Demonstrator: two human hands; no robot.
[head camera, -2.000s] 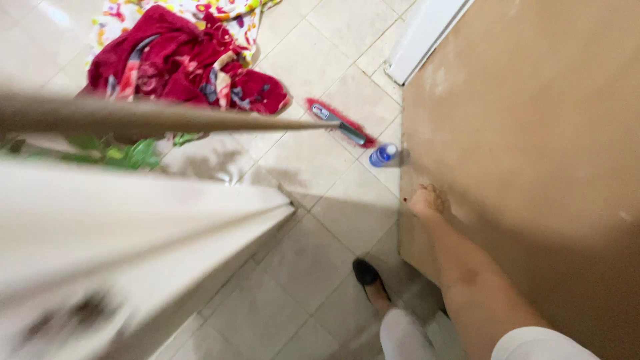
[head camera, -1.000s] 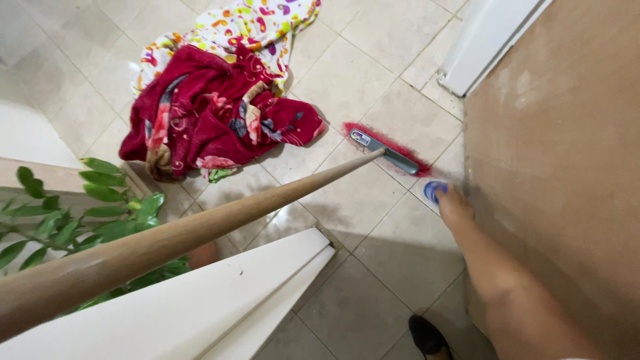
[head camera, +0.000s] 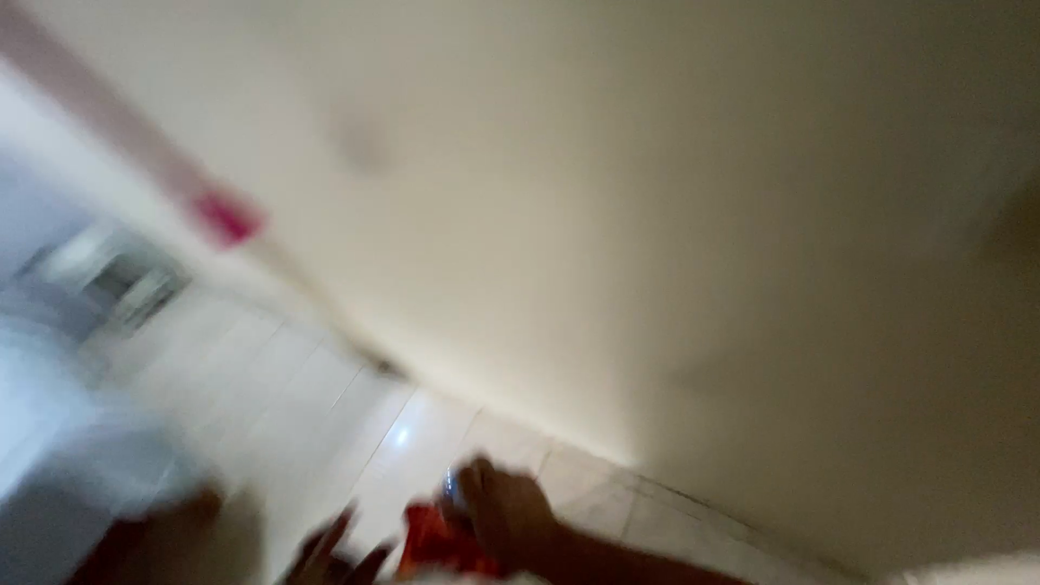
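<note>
My right hand (head camera: 508, 508), low in the centre of the blurred head view, is closed round a small blue container (head camera: 452, 487), of which only a part shows. Just left of that hand and partly under it is a bright orange-red item (head camera: 435, 544), perhaps a bag or cloth; blur hides its exact kind. At the bottom edge, left of the orange-red item, my left hand (head camera: 333, 556) has its fingers spread, with nothing visible between them.
A large pale wall (head camera: 504, 244) fills the centre and right. Pale floor tiles (head camera: 268, 366) run along its foot. A long pole with a pink section (head camera: 227, 218) slants at the upper left. Blurred grey-white objects (head camera: 130, 280) stand at far left.
The view has swung far round. The blue container stood on the floor at first, then my right hand reached it; now it is in that hand. My left hand has come into view.
</note>
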